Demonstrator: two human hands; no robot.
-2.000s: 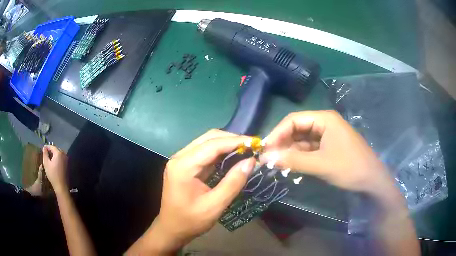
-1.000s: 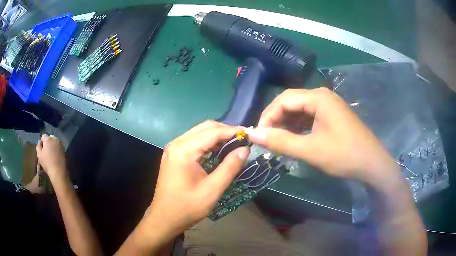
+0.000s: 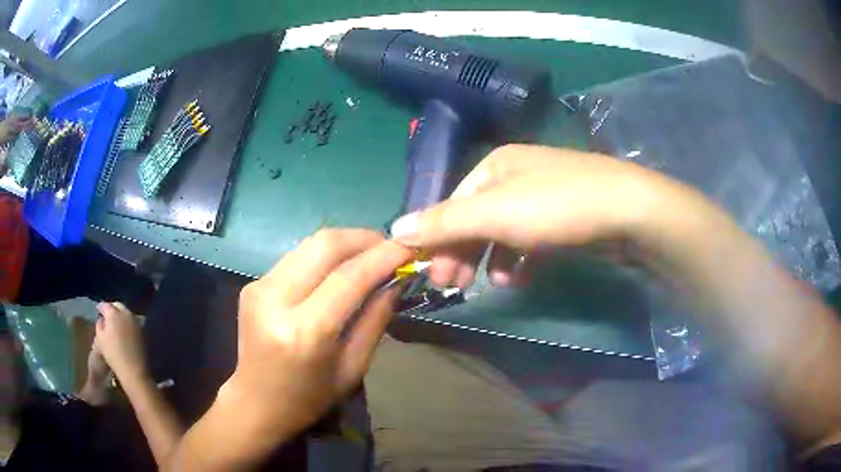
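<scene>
My left hand (image 3: 309,323) pinches a wired tip with a yellow band (image 3: 410,268) above the bench's front edge. The fingers hide most of the board it belongs to. My right hand (image 3: 535,207) is bent over the same spot, its thumb and fingers at the yellow band; what its fingertips hold, if anything, is hidden. Dark and white wire ends (image 3: 433,300) show just below the fingers. Loose small black sleeves (image 3: 312,124) lie scattered on the green bench behind my left hand.
A heat gun (image 3: 443,83) lies behind my hands. A clear zip bag (image 3: 728,147) lies at right. At left are a black plate (image 3: 230,111) bearing board bundles (image 3: 171,152) and a blue tray (image 3: 85,171) of wired boards. Another person's hands (image 3: 120,341) show at lower left.
My right hand has turned over and moved left, now covering more of the wires. My left hand has shifted left and turned, and the board strips are now mostly hidden. The view has shifted.
</scene>
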